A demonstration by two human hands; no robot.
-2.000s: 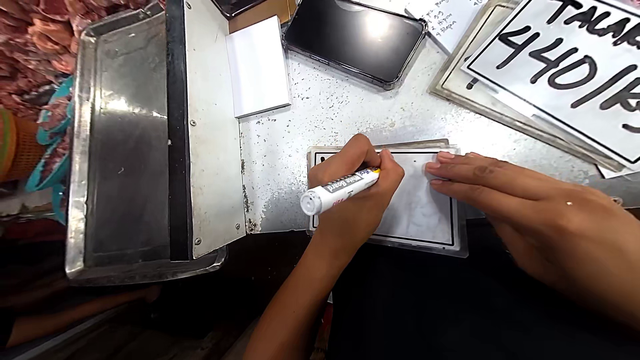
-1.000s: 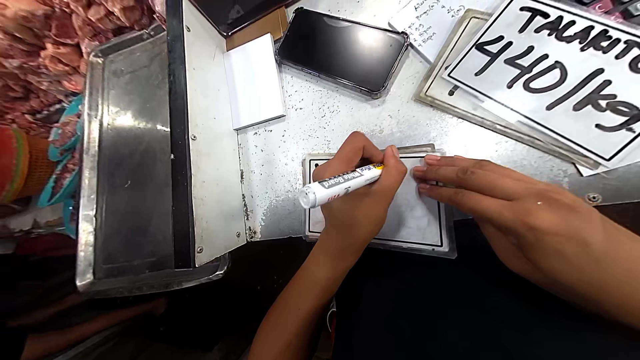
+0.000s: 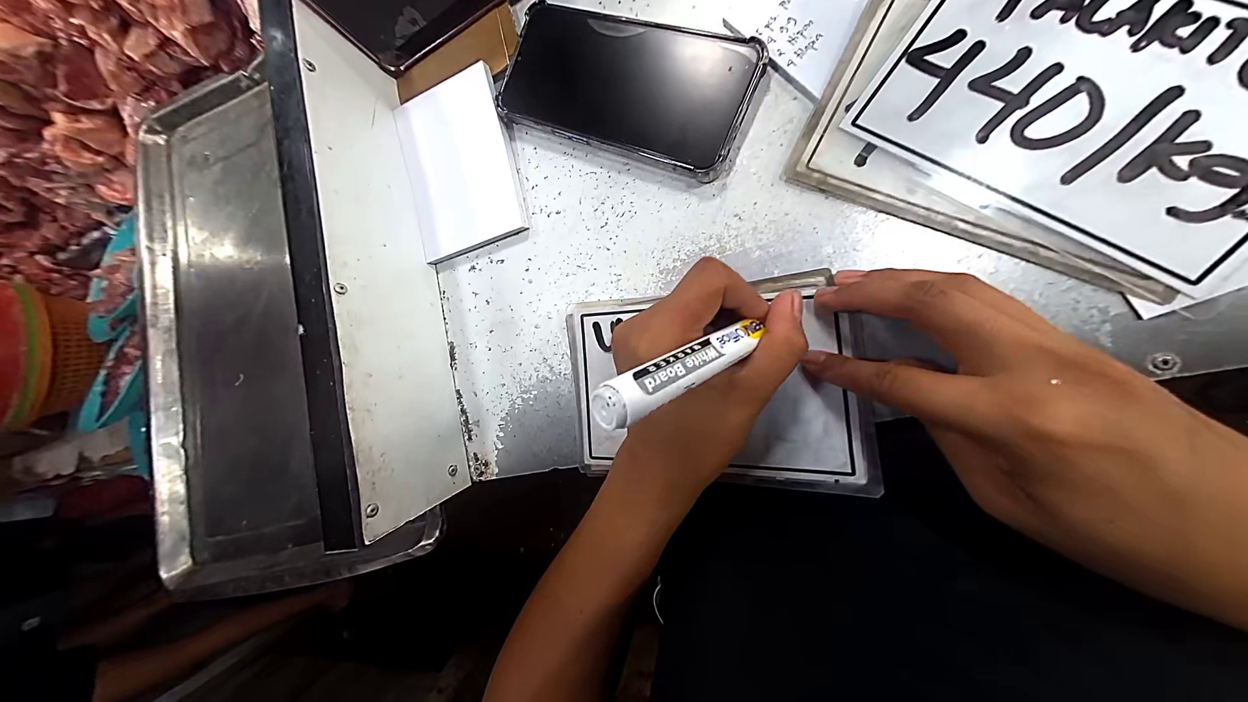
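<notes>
My left hand (image 3: pixel 702 380) grips a white whiteboard marker (image 3: pixel 678 373), its blunt end toward me and its tip hidden behind my fingers. It rests over a laminated white sign card (image 3: pixel 804 429) with a black border, lying at the metal table's near edge. A bit of black writing shows at the card's upper left. My right hand (image 3: pixel 1014 390) lies with fingers spread, its fingertips on the card's right edge and nothing in its grasp.
A smartphone (image 3: pixel 634 88) lies beyond the card, beside a white pad (image 3: pixel 463 166). Stacked price signs (image 3: pixel 1063 117) are at upper right. A white metal panel (image 3: pixel 380 292) stands at left, next to a metal tray (image 3: pixel 239 322). Raw meat (image 3: pixel 107 127) fills the upper left.
My left hand stays closed around the marker over the card, and my right hand remains at the card's right edge. The view has shifted slightly.
</notes>
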